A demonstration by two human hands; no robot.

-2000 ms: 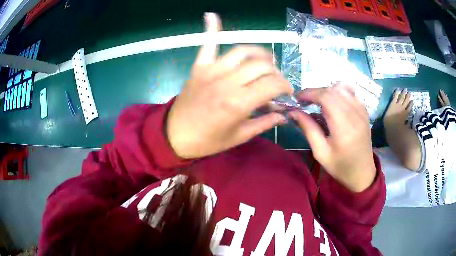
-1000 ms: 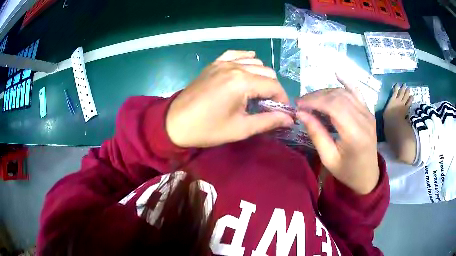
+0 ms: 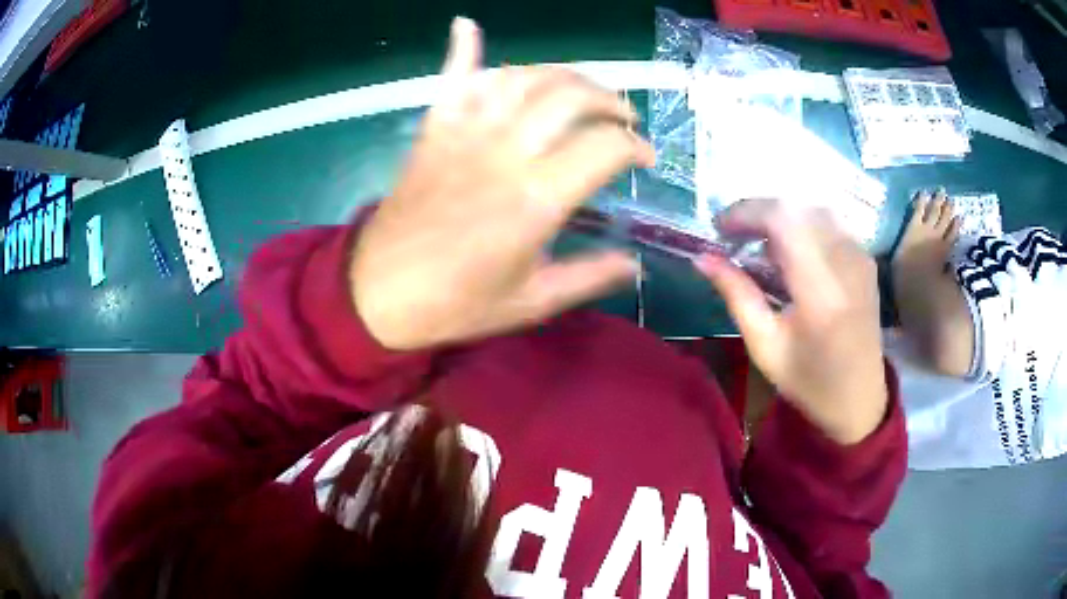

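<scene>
A thin panel of small parts, pinkish-red and dark, shows nearly edge-on between my hands above the bench's near edge. My right hand grips it near its right part between thumb and fingers. My left hand is blurred, with fingers spread and thumb apart, at the panel's left end; the panel's left tip lies between its thumb and fingers, and contact is hard to tell. A clear plastic bag and overexposed white sheets lie on the bench behind my right hand.
A green bench has a white stripe. A red tray is at the far side, a bagged light panel right. A coworker's hand is at right. A perforated strip, blue tool and pale card lie left.
My left hand has opened, its fingers lifting and spreading up and left, and more of the panel shows. My right hand still grips the panel.
</scene>
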